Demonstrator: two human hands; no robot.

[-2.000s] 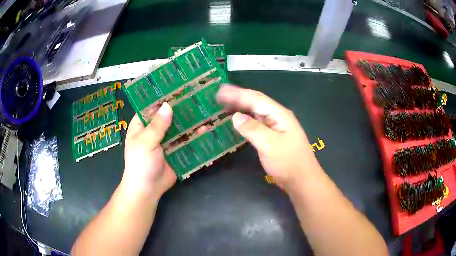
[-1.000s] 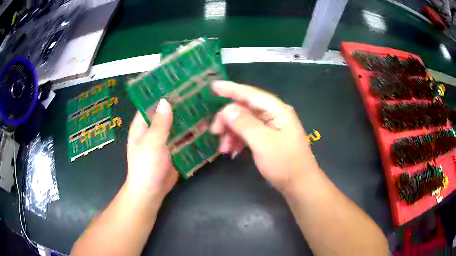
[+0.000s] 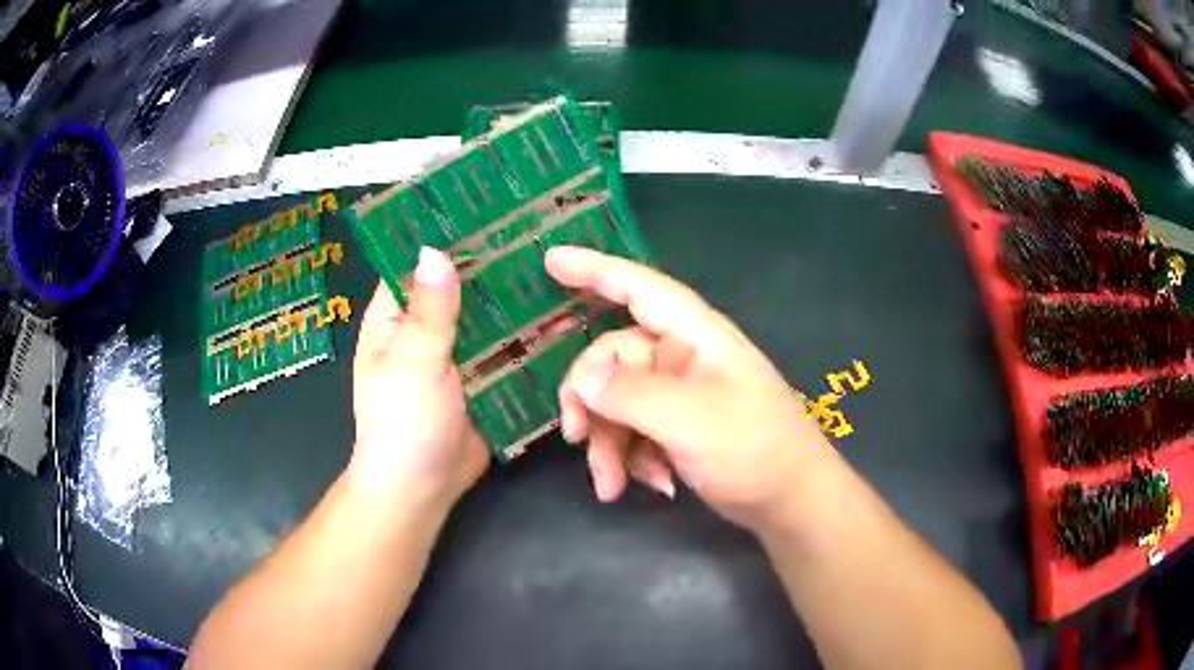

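Observation:
My left hand (image 3: pixel 416 373) grips a green PCB panel (image 3: pixel 504 291) by its left side, thumb on top. The panel is tilted, with rows of small boards divided by pale rails; no orange strips show on it. My right hand (image 3: pixel 668 380) is over the panel's lower right part, index finger stretched across its face, the other fingers curled. Whether the right fingertips hold anything is hidden. A stack of bare PCB panels (image 3: pixel 604 124) shows behind the held panel. Loose orange-yellow flex circuits (image 3: pixel 838 399) lie right of my right hand, partly hidden by it.
A fitted PCB panel (image 3: pixel 269 308) with orange hooks lies at left. A fan (image 3: pixel 68 210) and a clear plastic bag (image 3: pixel 122 439) are at far left. A red tray (image 3: pixel 1034 511) with dark rows stands at right. A pale post (image 3: pixel 893 85) rises beyond the metal edge strip (image 3: pixel 746 157).
My right hand has shifted along the panel, and its lower fingers have spread below the panel's edge. More of the loose flex circuits shows than one second ago. The left hand keeps its grip.

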